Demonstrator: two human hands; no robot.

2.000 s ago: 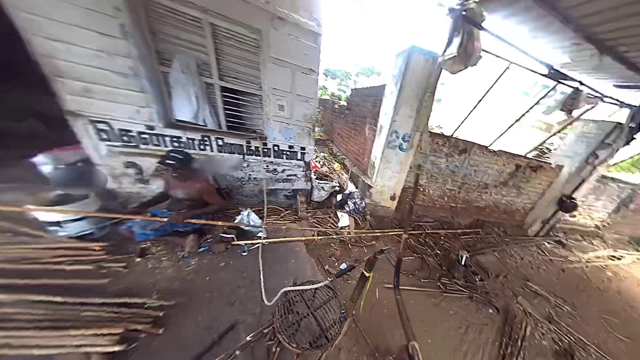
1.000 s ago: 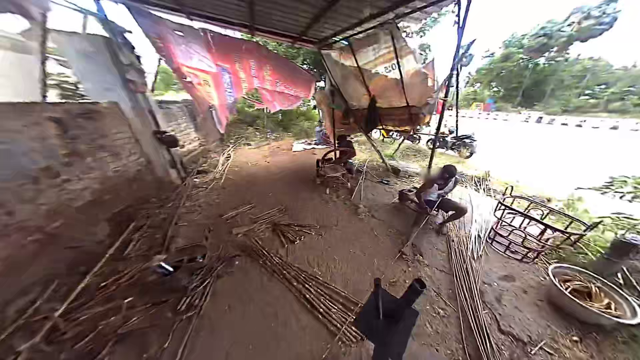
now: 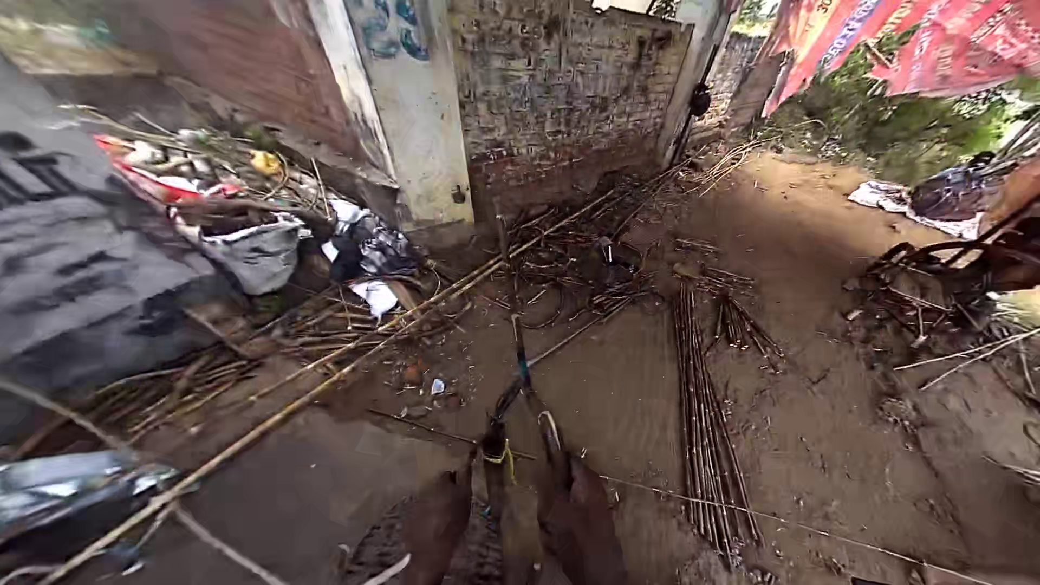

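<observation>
My left hand (image 3: 439, 520), blurred and seen from the back, is at the lower middle, its fingers closed at a dark bent rod (image 3: 494, 439) with a yellow tie around it. Beside it, my right hand (image 3: 574, 508) grips a curved dark rod (image 3: 553, 435) with a light, shiny edge. The two rods come close together ahead of my hands, near a thin upright stick (image 3: 521, 345) with a blue-green band. Whether they are one tool or separate canes I cannot tell. Below my hands shows a dark woven round piece (image 3: 386, 540), partly hidden by them.
Long canes (image 3: 292, 398) cross the ground from lower left to the wall. A cane bundle (image 3: 699, 406) lies right of my hands. Sacks of litter (image 3: 260, 252) stand beside a concrete pillar (image 3: 414, 114). A thin line (image 3: 780, 520) runs low across the right.
The view has swung strongly between frames. Both my hands are now in sight at the bottom with the rods; one second ago neither showed.
</observation>
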